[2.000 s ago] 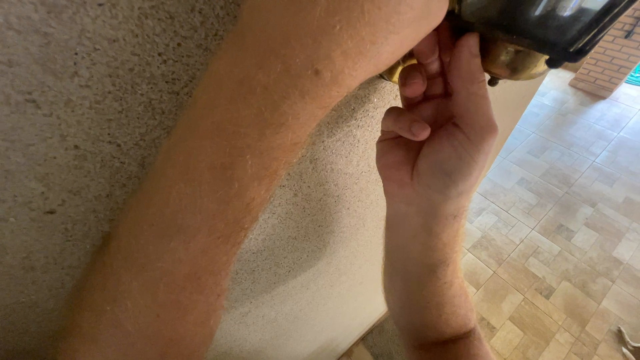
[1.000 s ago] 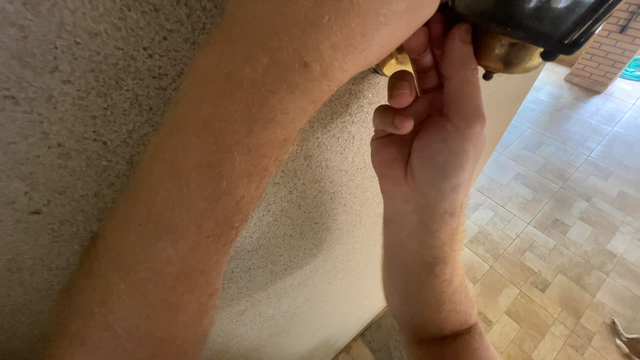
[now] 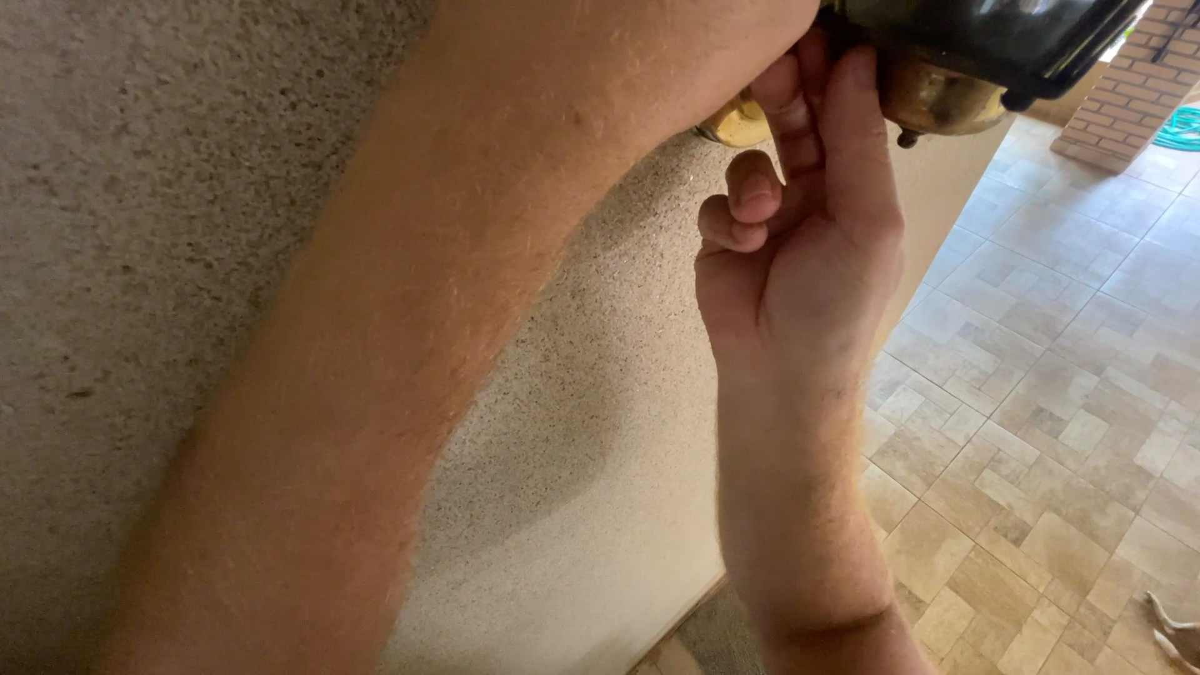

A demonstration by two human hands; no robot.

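A wall lantern with a glossy black body [image 3: 975, 37] is at the top right, partly cut off by the frame. Under it is a rounded brass cup [image 3: 942, 98] with a small dark knob at its bottom. Farther left, a brass fitting [image 3: 736, 122] shows against the wall, partly behind my fingers. My right hand [image 3: 802, 197] is raised, palm toward me. Its thumb and forefinger reach the lantern's dark underside beside the cup, and two other fingers are curled. What the fingertips hold is hidden. My left forearm crosses the wall, and only the edge of my left hand [image 3: 773, 28] shows at the top.
The speckled, textured wall [image 3: 534, 403] runs close behind both arms. Beyond its edge lies a patterned tile floor [image 3: 1041, 394]. A brick pillar [image 3: 1130, 89] and a coiled green hose [image 3: 1179, 128] are at the far right. A pale, branching object [image 3: 1167, 623] is at the lower right.
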